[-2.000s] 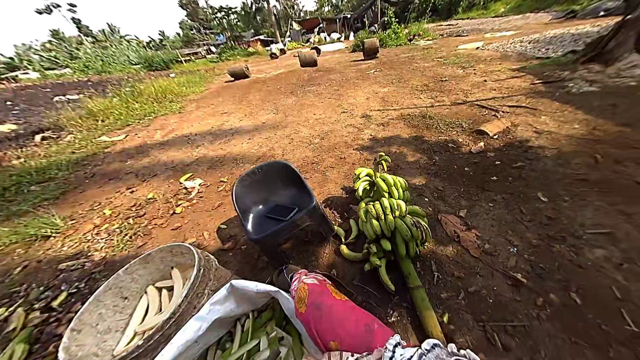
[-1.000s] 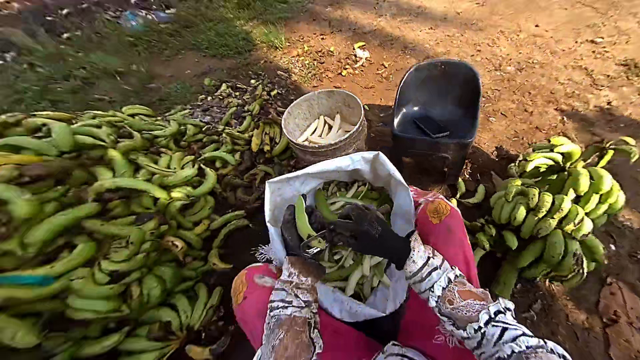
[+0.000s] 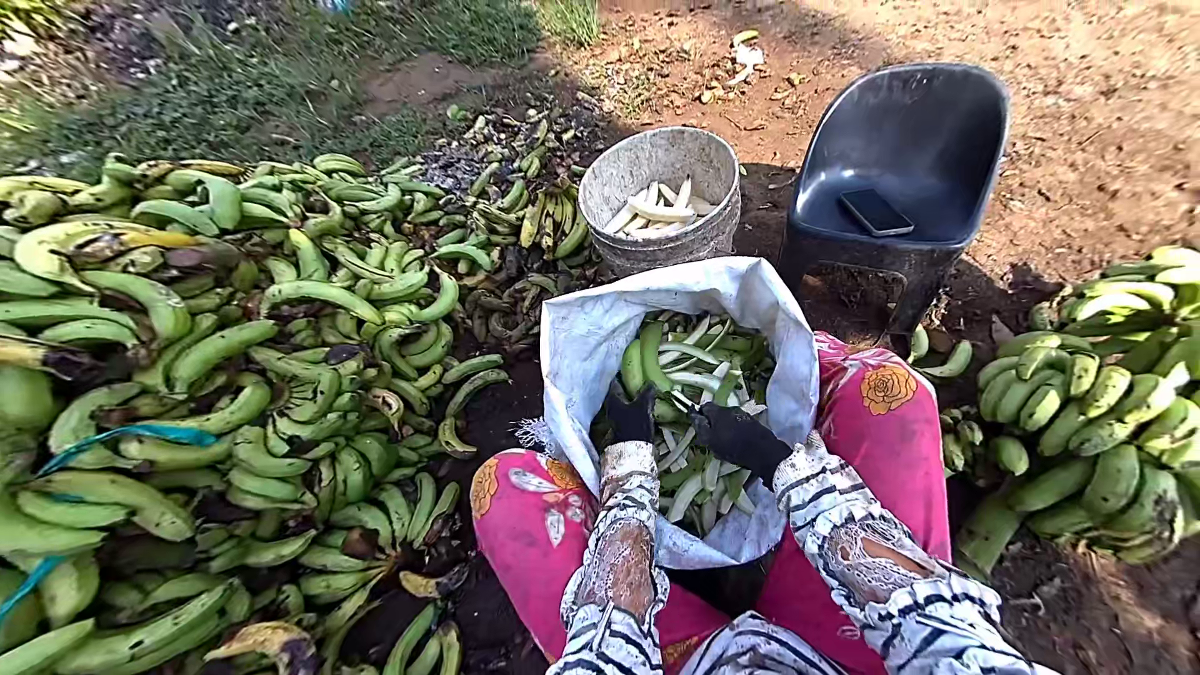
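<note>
Both hands wear dark gloves over the open mouth of a white woven sack (image 3: 586, 356) that stands between my knees. My left hand (image 3: 631, 414) grips the lower end of green bananas (image 3: 652, 354), two side by side. My right hand (image 3: 736, 436) is closed just right of it, with a small thin tool, perhaps a knife tip, showing at its fingers; the rest is hidden. Green and whitish peels (image 3: 717, 487) fill the sack below the hands. Beyond the sack, peeled bananas (image 3: 661, 208) lie in a dirty whitish bucket (image 3: 656, 251).
A large heap of green bananas (image 3: 319, 394) spreads on the left. A black plastic chair (image 3: 900, 131) with a phone (image 3: 876, 213) on its seat stands ahead on the right. Big bunches of green bananas (image 3: 1106, 403) lie on the soil at the right.
The view has swung down and left since the first frame, bringing both hands into sight. Since the middle frame, both hands have stayed over the sack; the fruit in my left hand now points up.
</note>
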